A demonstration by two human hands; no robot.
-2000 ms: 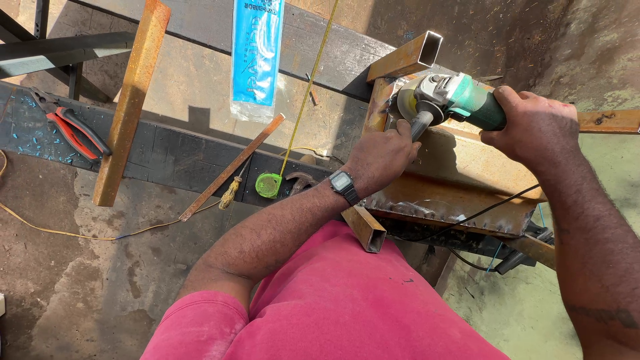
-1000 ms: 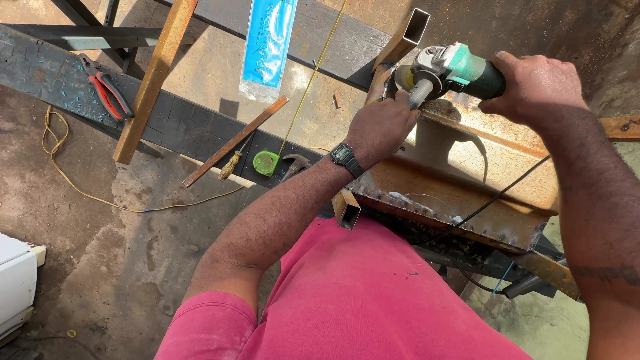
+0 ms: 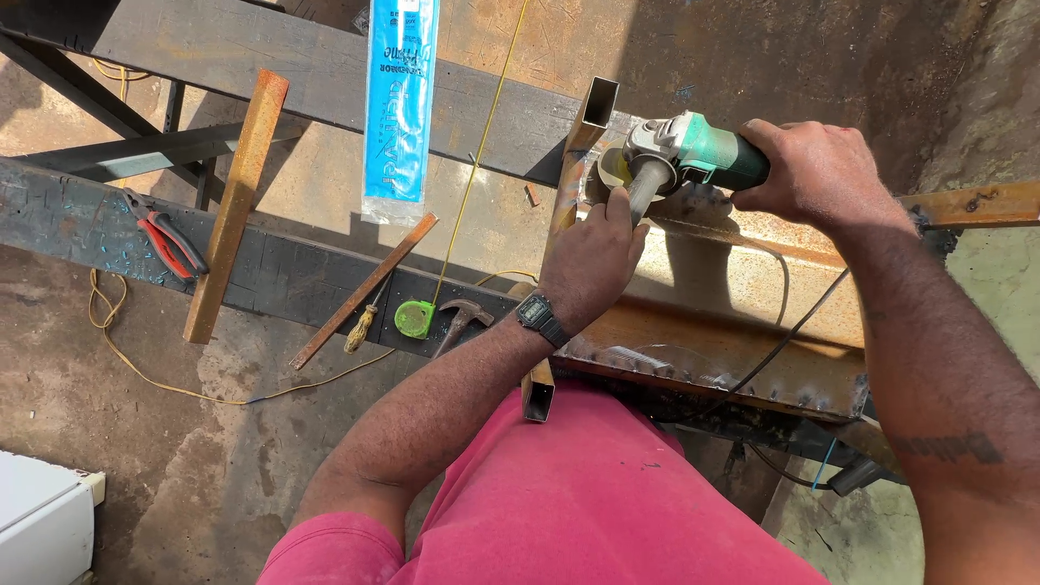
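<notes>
An angle grinder [image 3: 678, 150] with a teal and black body is held in both hands. My right hand [image 3: 812, 175] grips the rear of its body. My left hand [image 3: 591, 252] is closed around the grey side handle. The grinder's disc [image 3: 615, 166] is at the rusty rectangular steel tube [image 3: 566, 203] that runs along the left end of a rusty steel piece [image 3: 747, 276]; whether the disc touches metal cannot be told. Weld marks and bright ground patches show on the piece's near edge. A black cord passes over it beneath my right forearm.
On the dark steel beams to the left lie red-handled pliers [image 3: 166, 240], a rusty steel bar [image 3: 236, 207], a thin rusty strip [image 3: 364, 291], a screwdriver [image 3: 361, 327], a green tape measure [image 3: 414, 318] with its yellow blade out, a claw hammer [image 3: 461, 321] and a blue plastic packet [image 3: 398, 106].
Both hands keep their hold on the grinder, which stays at the left end of the steel piece. The view has shifted a little between frames. Nothing else has plainly changed.
</notes>
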